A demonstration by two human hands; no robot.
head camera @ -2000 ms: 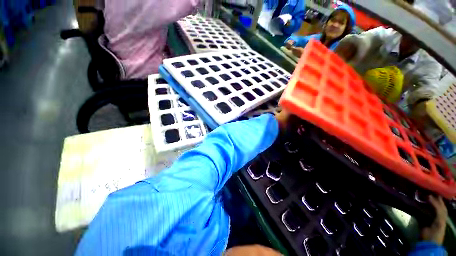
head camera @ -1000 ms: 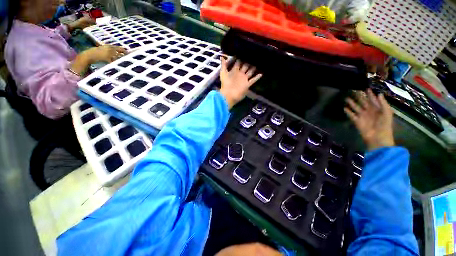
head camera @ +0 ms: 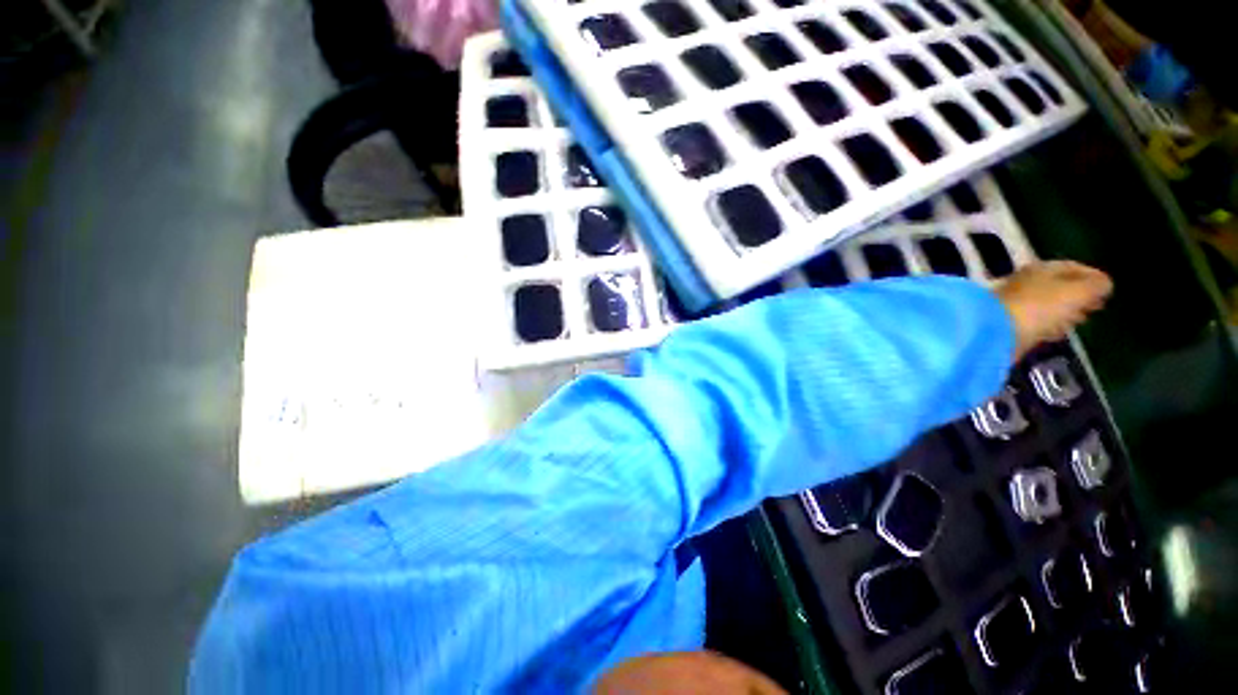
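The black foam tray point(head camera: 967, 540) lies at the lower right and is cut off by the frame's lower edge. Dark watches point(head camera: 899, 597) sit face up in its pockets; one is tilted out of line. Several face-down watches point(head camera: 1036, 496) with round centres sit toward its far end. My left hand point(head camera: 1056, 302) is at the tray's far end, beside the white trays. Its fingers look close together and blurred; I see nothing in it but cannot tell its grip. My right hand is not in view.
A white foam tray point(head camera: 771, 253) of dark watches lies on a blue layer point(head camera: 618, 170), above another white tray point(head camera: 492, 306). A pale block point(head camera: 360, 360) stands at left. A black chair part and pink clothing show behind. The green bench edge runs along the right.
The view has swung left and closer to the white trays. The red tray, the dark tray under it and my right hand have left the picture. My left hand's spread fingers now look closer together.
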